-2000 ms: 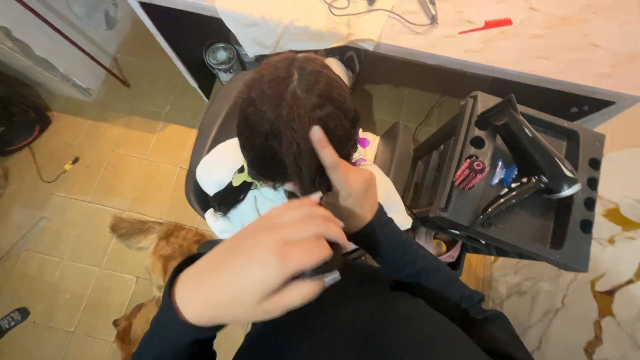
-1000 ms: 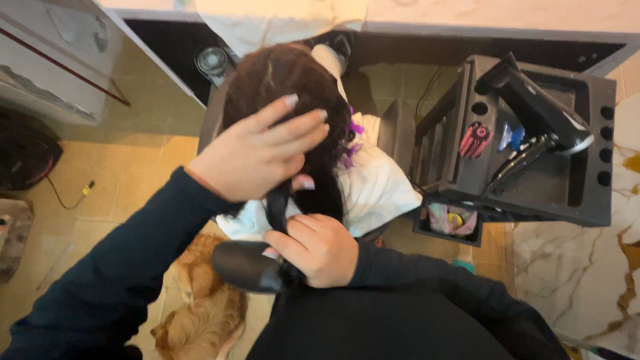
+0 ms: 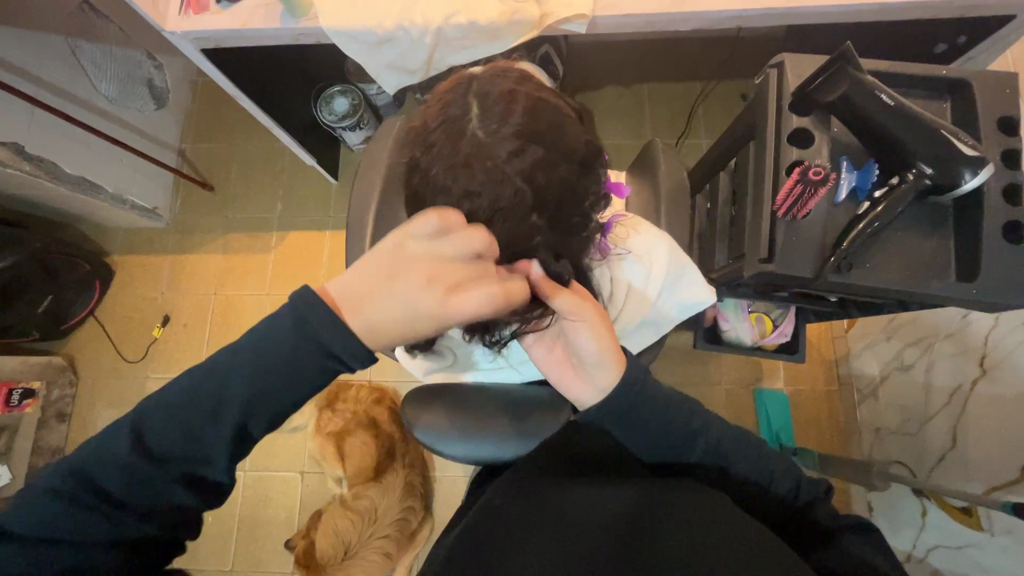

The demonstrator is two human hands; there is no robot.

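A seated person's dark curly hair [image 3: 504,152] fills the middle of the view, with a white towel [image 3: 656,280] over the shoulders. My left hand [image 3: 436,276] lies at the back of the hair with bent fingers, its fingertips meeting those of my right hand. My right hand [image 3: 576,340], palm partly up, pinches a dark lock of hair between thumb and fingers. What the left fingertips grip is hidden behind the hand. Purple ornaments [image 3: 612,232] show at the right side of the hair.
A black trolley [image 3: 904,280] at the right holds a hair dryer [image 3: 904,128], a round brush [image 3: 804,190] and a blue claw clip [image 3: 856,178]. A padded chair headrest [image 3: 486,422] stands close below the hands. A dog [image 3: 368,480] lies on the floor at the lower left; a counter [image 3: 720,12] runs beyond the head.
My left hand has come down from the upper part of the hair to meet the right hand. The right hand has moved up and turned its palm more upward.
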